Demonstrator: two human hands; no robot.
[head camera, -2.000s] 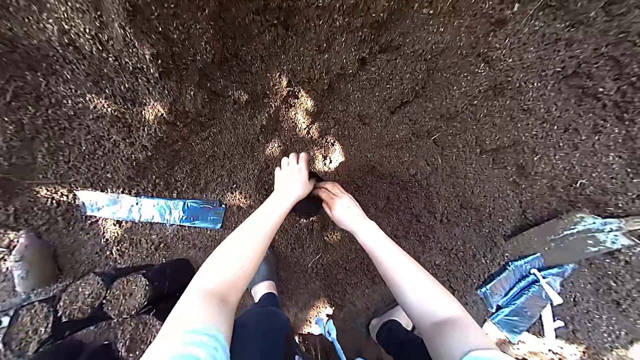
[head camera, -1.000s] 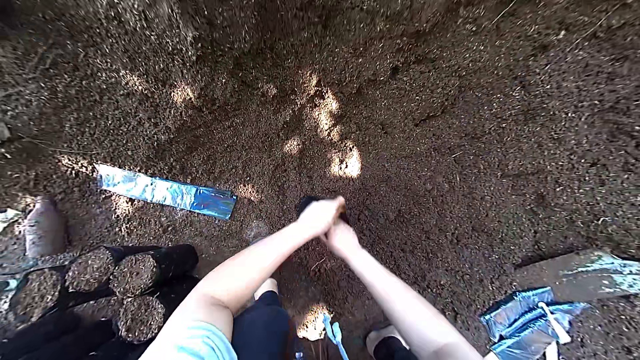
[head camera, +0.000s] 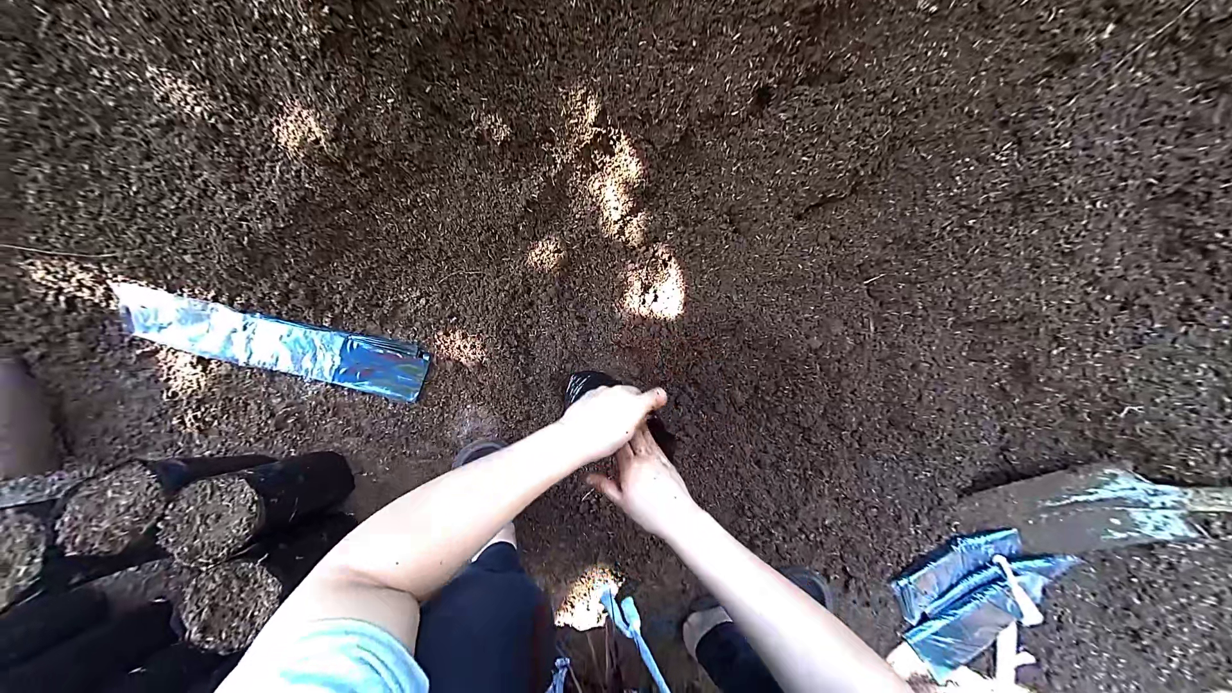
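Just below the middle of the head view, my left hand lies over a black plastic bag, whose shiny edge shows above and left of the fingers. My right hand meets it from below right, fingertips against the left hand, thumb spread out to the left. Dark material shows right of the fingers. Most of the bag is hidden by the hands, and whether the right hand grips it is not visible. Loose brown soil mix surrounds both hands.
A flat stack of shiny plastic bags lies at left. Filled black bags are piled at lower left. At lower right are more folded plastic bags and a shovel blade. My feet stand either side below the hands.
Two seconds ago my hands were apart around the dark bag's opening; now they are together, the left crossing over the bag. The view has shifted somewhat.
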